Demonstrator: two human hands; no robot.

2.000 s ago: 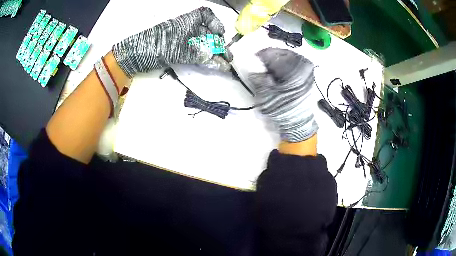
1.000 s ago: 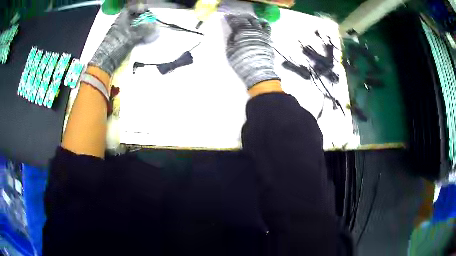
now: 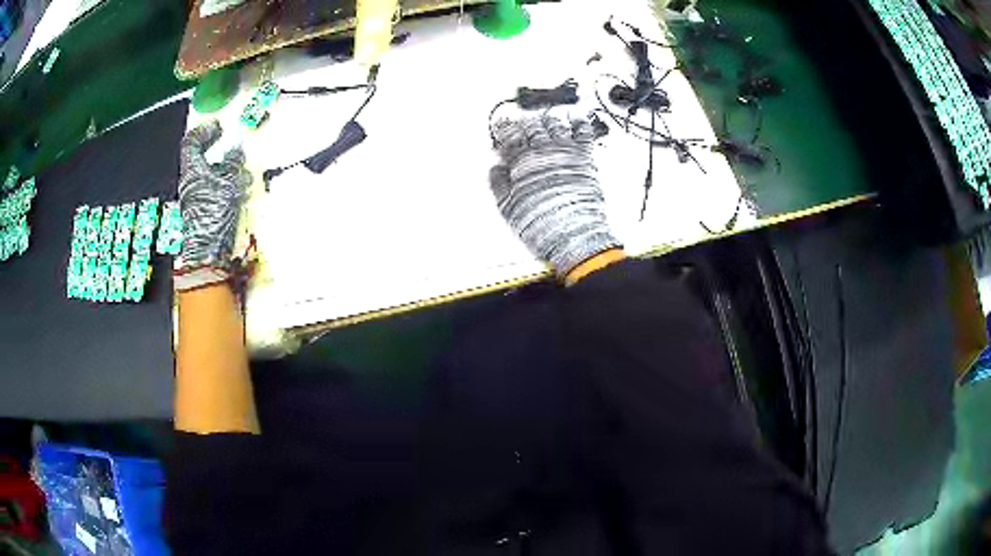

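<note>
A green circuit board (image 3: 259, 105) lies tilted on the white work board (image 3: 402, 206), with a thin black lead at its right. A folded black cable (image 3: 337, 148) with an angled plug lies below it. My left hand (image 3: 213, 206), in a striped knitted glove, is open and empty, just below the circuit board at the left edge. My right hand (image 3: 552, 185), also gloved, is palm down, its fingertips at another bundled black cable (image 3: 547, 96) and its lead; the grip itself is partly hidden under the fingers.
A yellow tool (image 3: 374, 30) stands at the top, with green pads (image 3: 501, 19) beside a brown tray (image 3: 261, 38). More black cables (image 3: 641, 98) lie at right. Rows of circuit boards (image 3: 112, 250) lie on the black mat (image 3: 65, 358). A blue bin (image 3: 136, 494) is at lower left.
The view has shifted. My left hand has let go of the circuit board and drawn back from it. My right hand has come nearer, with the bundled cable at its fingertips.
</note>
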